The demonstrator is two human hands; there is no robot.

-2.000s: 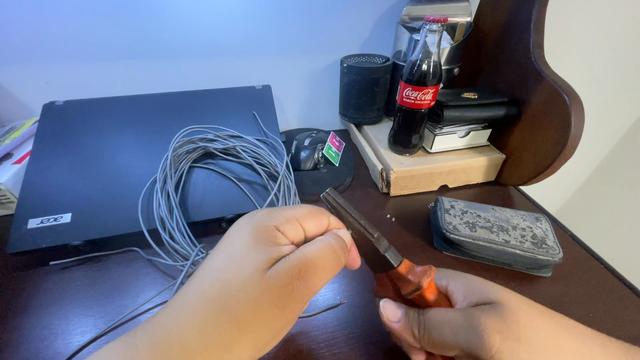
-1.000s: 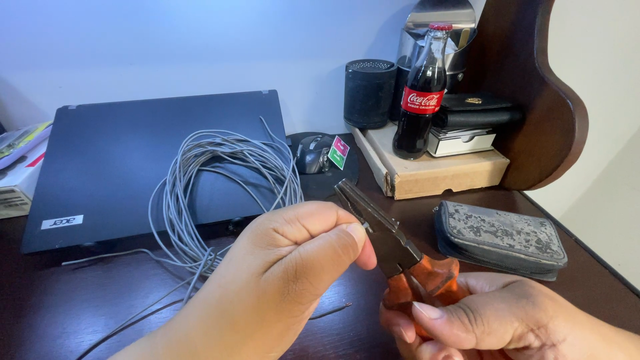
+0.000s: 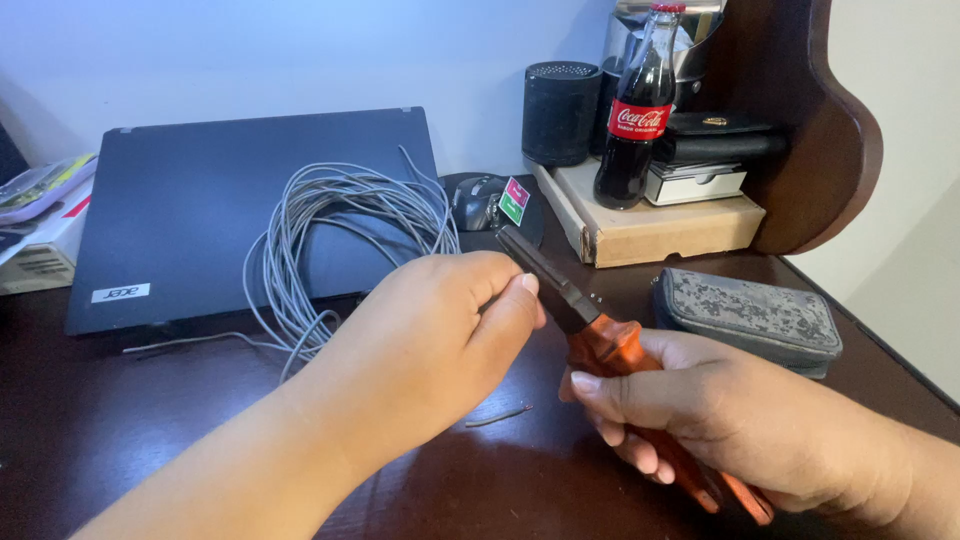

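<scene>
My right hand [image 3: 697, 405] is closed around the orange handles of dark-jawed pliers [image 3: 574, 307], whose head points up and to the left. My left hand [image 3: 450, 337] pinches thumb against forefinger right beside the jaws; whatever lies between those fingertips is hidden. Behind my left hand a coil of grey cable [image 3: 292, 217] leans over a closed Acer laptop [image 3: 187, 202], one loose end lying on the dark wooden desk. Below the pliers' head, a short piece of grey cable [image 3: 499, 417] with a reddish, bare-looking tip shows on the desk.
A computer mouse [image 3: 474, 204] stands behind the pliers. At the back right, a cardboard box [image 3: 675, 229] bears a Coca-Cola bottle [image 3: 637, 112], a black speaker-like cylinder [image 3: 561, 112] and a small white box [image 3: 694, 185]. A zipped case [image 3: 754, 319] lies beyond my right hand.
The pliers' handles, spread apart a second ago, are now closer together in my right hand. My left hand stays pinched beside the jaws.
</scene>
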